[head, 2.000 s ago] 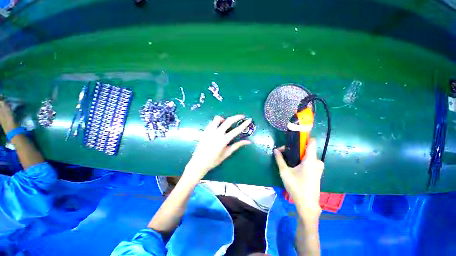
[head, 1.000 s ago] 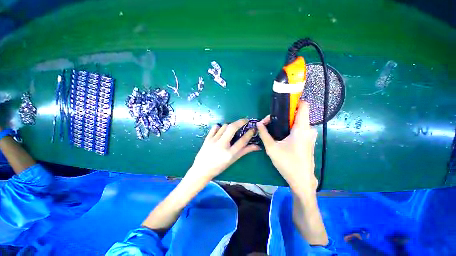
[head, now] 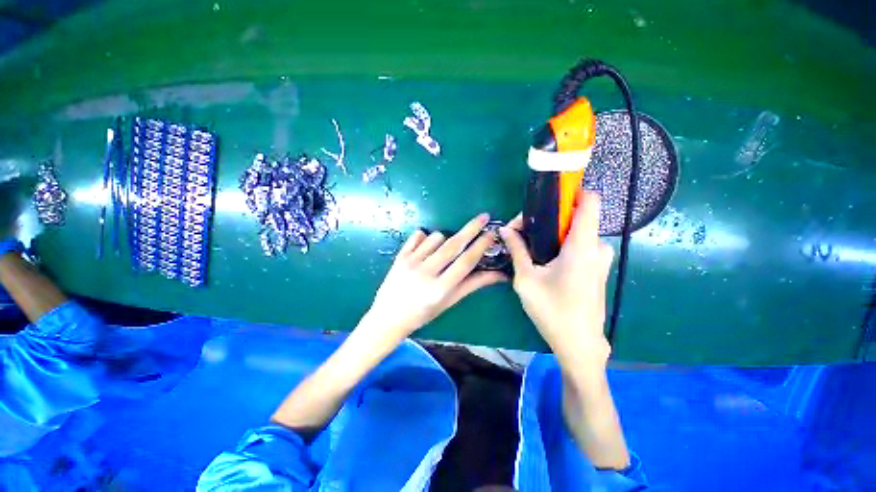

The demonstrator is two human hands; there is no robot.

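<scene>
A dark round housing (head: 495, 248) lies on the green bench in front of me, partly covered by fingers. My left hand (head: 423, 281) holds it from the left with its fingertips. My right hand (head: 567, 279) is shut around an orange and black electric screwdriver (head: 557, 183) with a pale band and a black cord. Its thumb and a fingertip are at the housing's right side. The tool's tip is hidden by the hand. A round dish (head: 634, 173) of grey screws is behind the screwdriver and its cord.
A silvery heap of small parts (head: 288, 200), a blue-white panel (head: 173, 202), thin dark strips (head: 112, 197) and a smaller pile (head: 50, 195) lie left. Loose pieces (head: 421, 130) lie behind. Clear plastic (head: 757, 140) is at right. Another person's arm (head: 34, 288) is at far left.
Over two seconds my right hand has brought the screwdriver left from the dish to the housing, and its fingers now touch there. My left hand stays on the housing. The camera view has shifted.
</scene>
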